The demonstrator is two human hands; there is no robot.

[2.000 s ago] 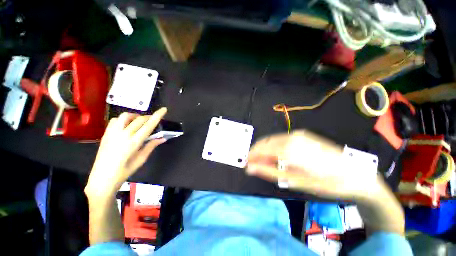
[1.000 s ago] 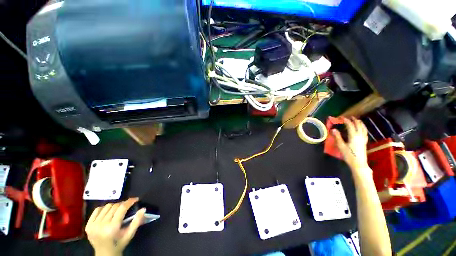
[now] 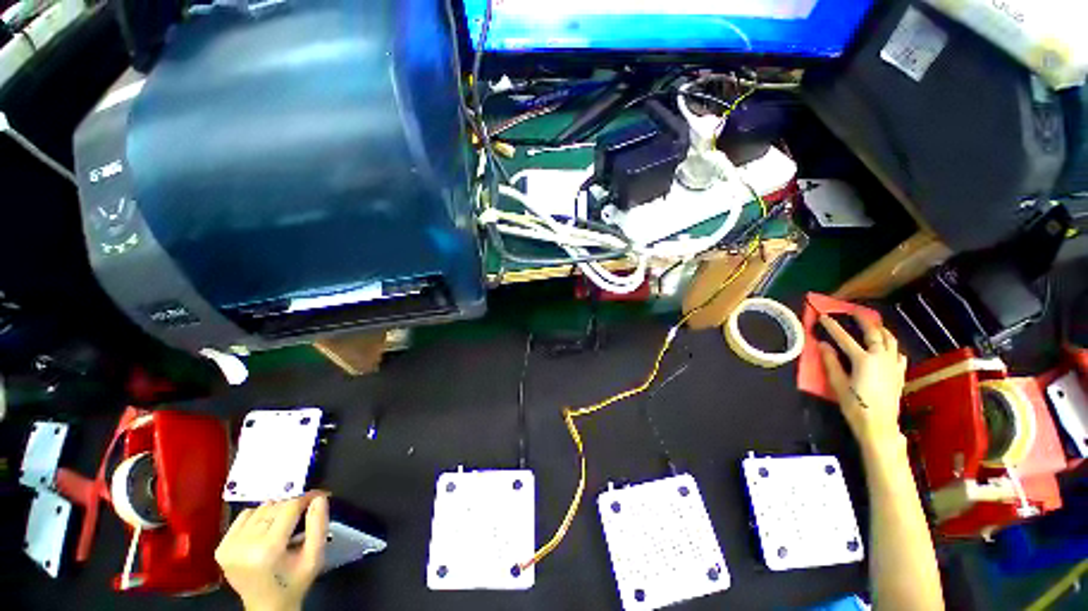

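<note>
My left hand holds a white box tilted on its edge on the black bench, at the lower left. My right hand rests on a dark computer mouse, mostly hidden under the fingers, on a red pad. White boxes lie underside up: one behind my left hand, one at the centre, one right of it and one nearer my right arm. A yellow-orange cable runs to the lower right corner of the centre box.
A label printer stands back left, with a label at its front. White cables tangle below a bright monitor. Red tape dispensers stand left and right. A tape roll lies beside the red pad.
The view has shifted slightly, so the boxes sit lower in the picture. My right hand, earlier over the boxes, stays at the mouse. My left hand still holds the tilted box.
</note>
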